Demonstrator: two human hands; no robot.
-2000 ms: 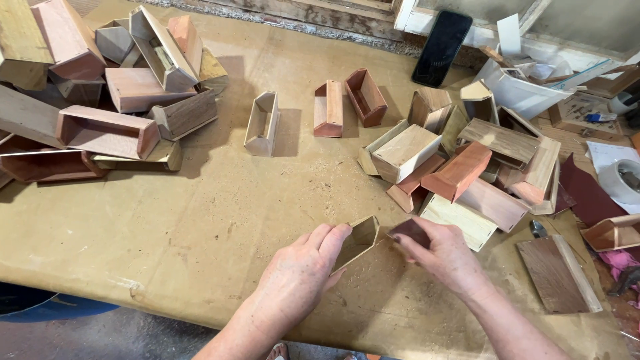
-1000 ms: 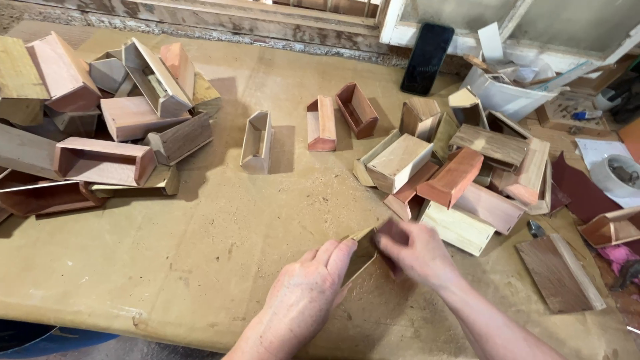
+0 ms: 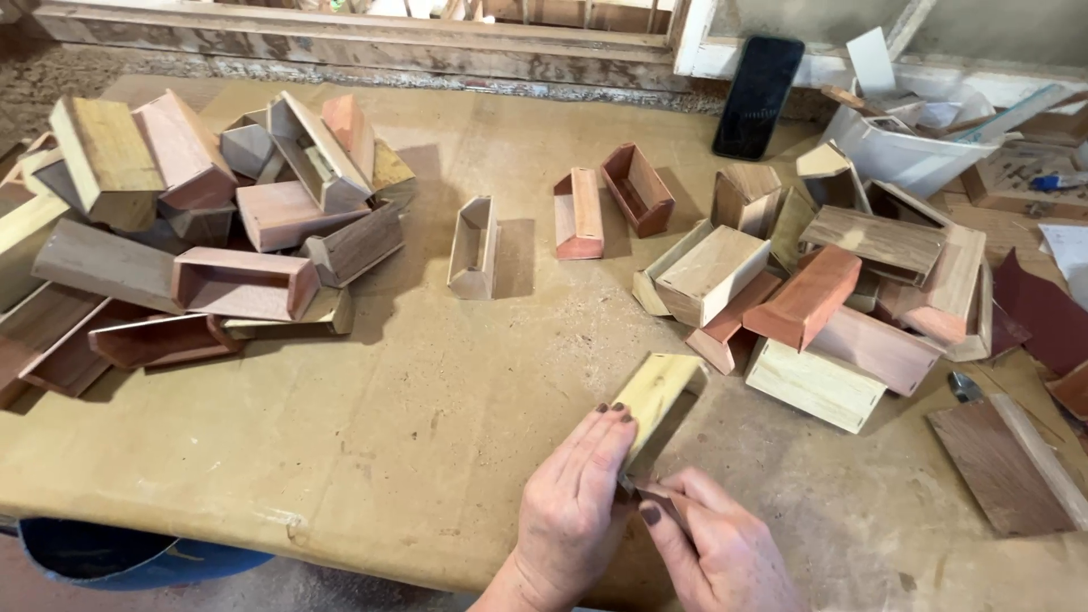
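Note:
My left hand (image 3: 582,501) holds a pale yellow wooden box (image 3: 661,391) against the covered table, fingers flat on its long side. My right hand (image 3: 722,540) pinches a thin reddish-brown piece, perhaps folded sandpaper (image 3: 667,501), against the box's near end. Part of that end is hidden by my fingers. Beyond them stand a narrow pale wooden box (image 3: 473,248), a pinkish box (image 3: 579,214) and a dark red open box (image 3: 638,190). An orange-red box (image 3: 803,296) lies on the pile at the right.
At the left is a large heap of small wooden boxes (image 3: 246,285). A phone (image 3: 757,98) leans at the window ledge, beside a white plastic tub (image 3: 905,144) of scraps. Dark red sheet material (image 3: 1041,297) and a brown wooden piece (image 3: 994,467) lie far right. Below the table edge is a blue container (image 3: 127,557).
The box in my left hand has been turned, so a long yellow side now shows. My right hand has moved nearer me, to the box's near end, with the reddish-brown piece still in it.

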